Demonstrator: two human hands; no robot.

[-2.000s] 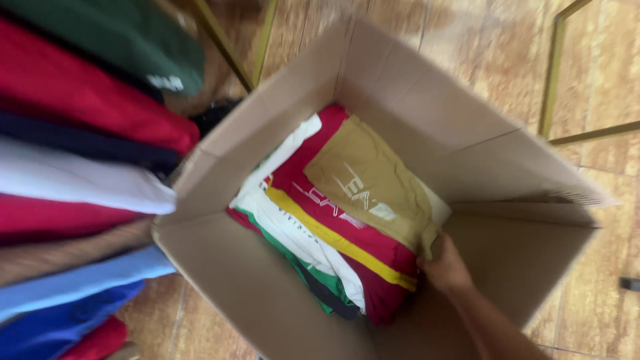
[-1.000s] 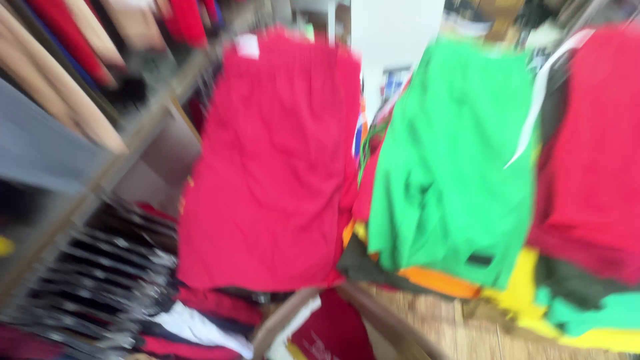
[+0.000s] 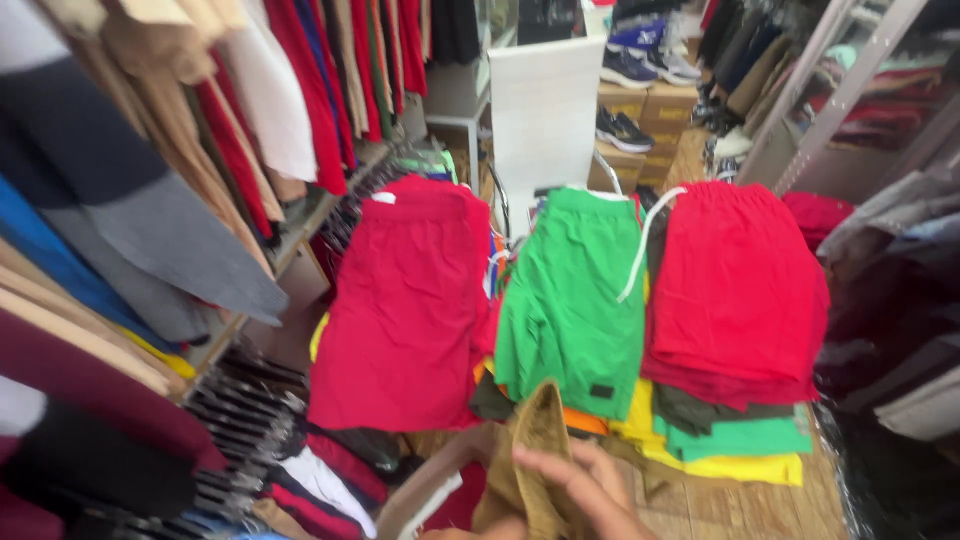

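Observation:
My right hand (image 3: 592, 487) grips the edge of a tan-brown garment (image 3: 544, 450) at the bottom centre, its fingers over the cloth. Fingers of my left hand (image 3: 480, 531) show at the lower edge, against the same garment; most of that hand is cut off. Below it, a cardboard box (image 3: 442, 472) holds a dark red garment (image 3: 463, 499) with a white edge. Beyond the hands lie piles of shorts: dark red shorts (image 3: 405, 315) at left, green shorts (image 3: 577, 300) in the middle and bright red shorts (image 3: 735, 292) with a white drawstring at right.
Clothes (image 3: 247, 97) hang on racks at the left, above a row of hangers (image 3: 247, 420). A white chair (image 3: 547, 112) stands behind the piles. Shoes (image 3: 626, 131) rest on boxes further back. More garments (image 3: 900, 315) are at the right.
The view has swung up from the box's inside to the piles of shorts. The tan-brown garment, lying in the box two seconds ago, is now raised at the box in my hands.

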